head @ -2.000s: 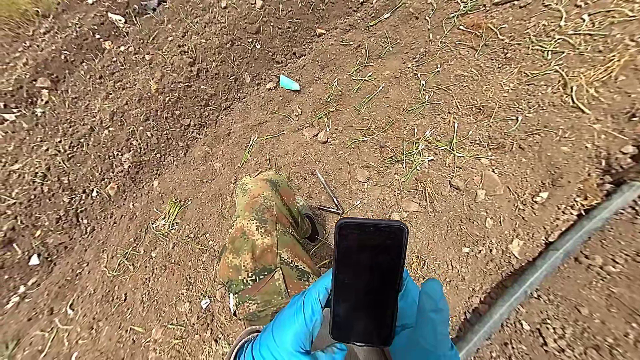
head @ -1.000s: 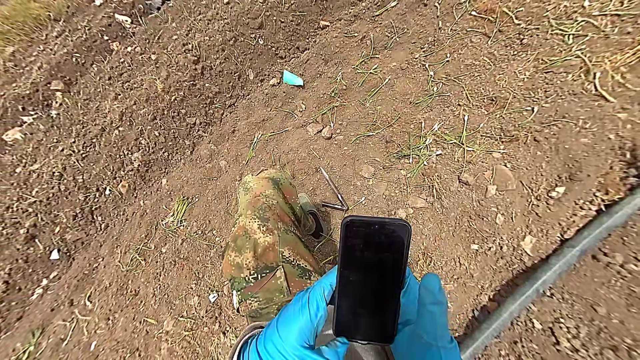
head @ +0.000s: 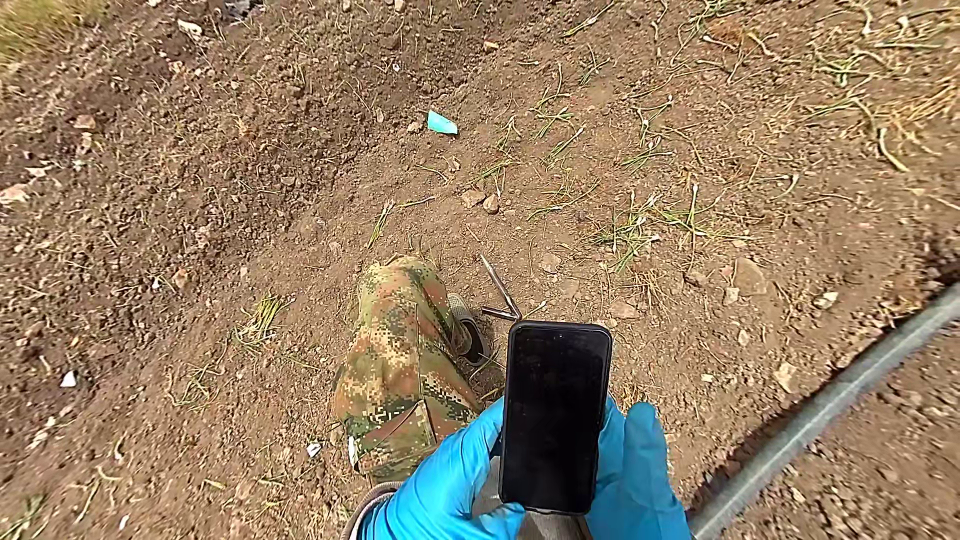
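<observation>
A black smartphone [head: 556, 416] with a dark screen is held upright in front of me at the bottom of the head view. My left hand [head: 450, 480], in a blue glove, grips its left edge and lower corner. On the phone's right side my right hand [head: 637, 480], also in a blue glove, is partly hidden behind it; its thumb points up beside the phone, and its other fingers are mostly out of sight. Just beyond the phone's top edge, a metal tool [head: 499, 289] with two angled parts lies on the soil.
My bent leg in camouflage trousers [head: 405, 367] and a shoe [head: 469, 330] are left of the phone. A grey pipe [head: 832, 409] crosses the lower right. Seedlings [head: 634, 229] lie scattered on dry soil, with a turquoise scrap [head: 442, 123] farther off and small stones [head: 472, 198].
</observation>
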